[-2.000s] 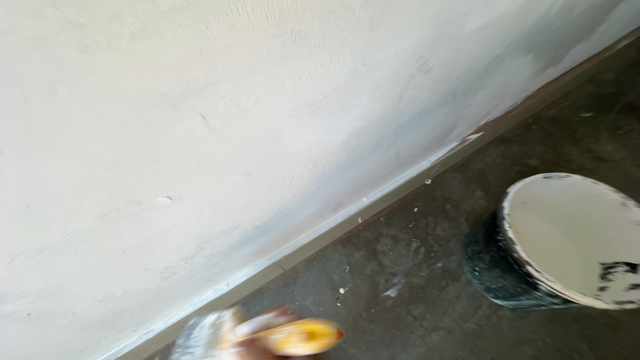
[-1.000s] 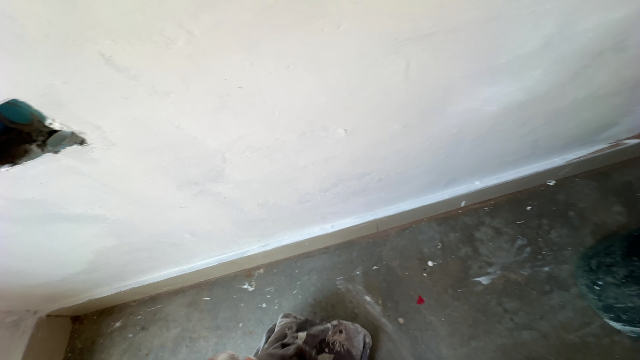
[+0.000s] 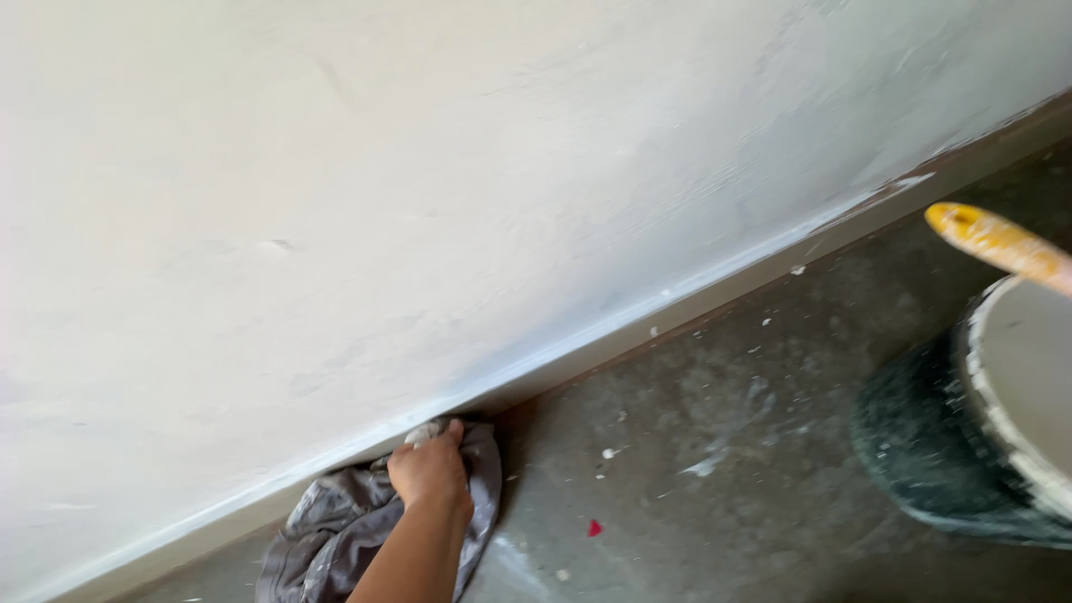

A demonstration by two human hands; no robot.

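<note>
My left hand [image 3: 431,469] is closed on a crumpled grey cloth [image 3: 335,511] smeared with white. It presses the cloth against the skirting board [image 3: 578,362] at the foot of the white wall [image 3: 377,209]. At the right edge, a paint-flecked yellow brush handle [image 3: 997,239] shows above the rim of a dark green bucket [image 3: 913,444]. The brush's other end lies beyond the frame, and my right hand cannot be made out there. Pale material fills part of the bucket.
White specks and smears mark the dark concrete floor [image 3: 670,502] between the cloth and the bucket. A small red scrap [image 3: 595,528] lies there. Along the skirting's top edge runs a white band, with brown patches toward the right.
The cloth, over the floor at the bottom one second ago, is now against the skirting under my left hand. The yellow handle, low in the oldest frame, is now by the bucket.
</note>
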